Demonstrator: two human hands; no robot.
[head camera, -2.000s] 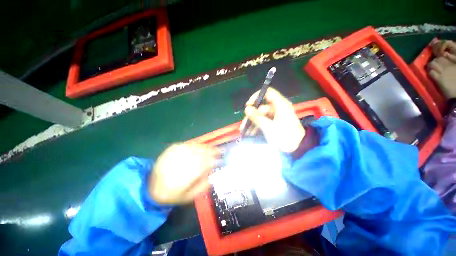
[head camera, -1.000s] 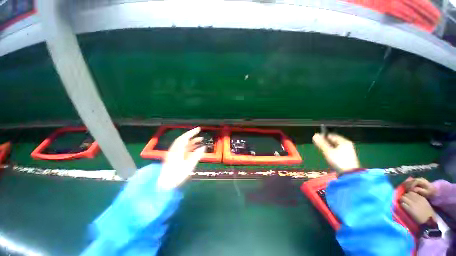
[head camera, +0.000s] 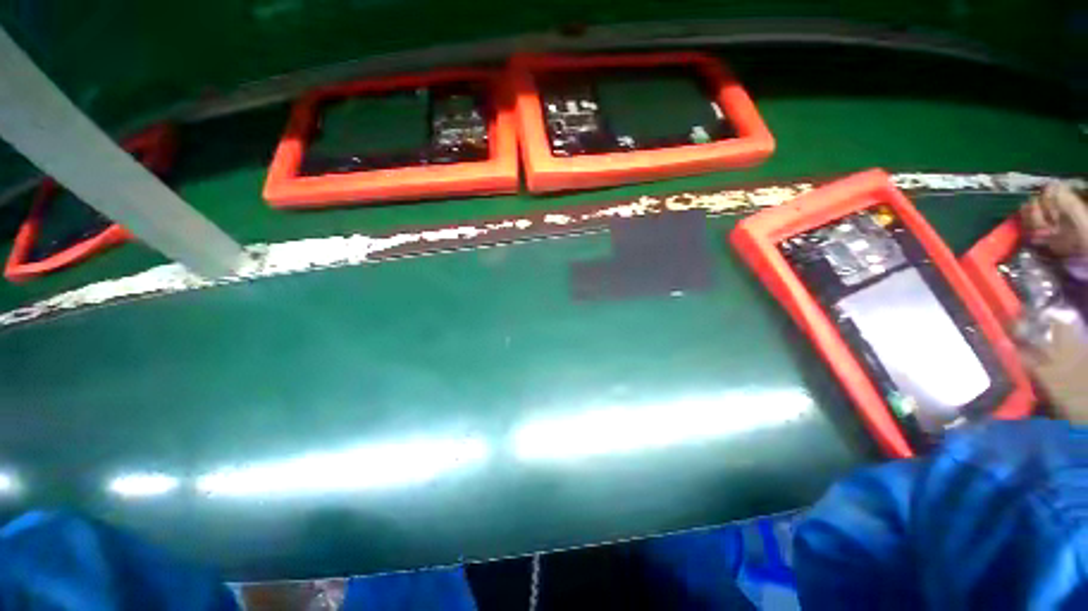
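Note:
An open tablet (head camera: 913, 340) lies in a thick red frame (head camera: 817, 322) on the bench at the right, tilted. Its board with silvery patches is at the far end and a pale battery nearer me. My hands are not clearly in view. My left blue sleeve shows at the lower left corner, my right one at the lower right beside the near end of the red frame. A small brownish patch shows below the bench edge near my left sleeve; I cannot tell what it is.
Two red-framed tablets (head camera: 394, 129) (head camera: 644, 113) touch end to end on the belt; another lies far left behind the metal post (head camera: 131, 167). A dark mat (head camera: 650, 257) lies on the bench. A neighbour's hands (head camera: 1056, 221) are at another red frame, far right.
The red-framed tablet worked on two seconds ago is gone from the bench in front of me. Both hands have drawn back from the belt. Two framed tablets now touch on the belt.

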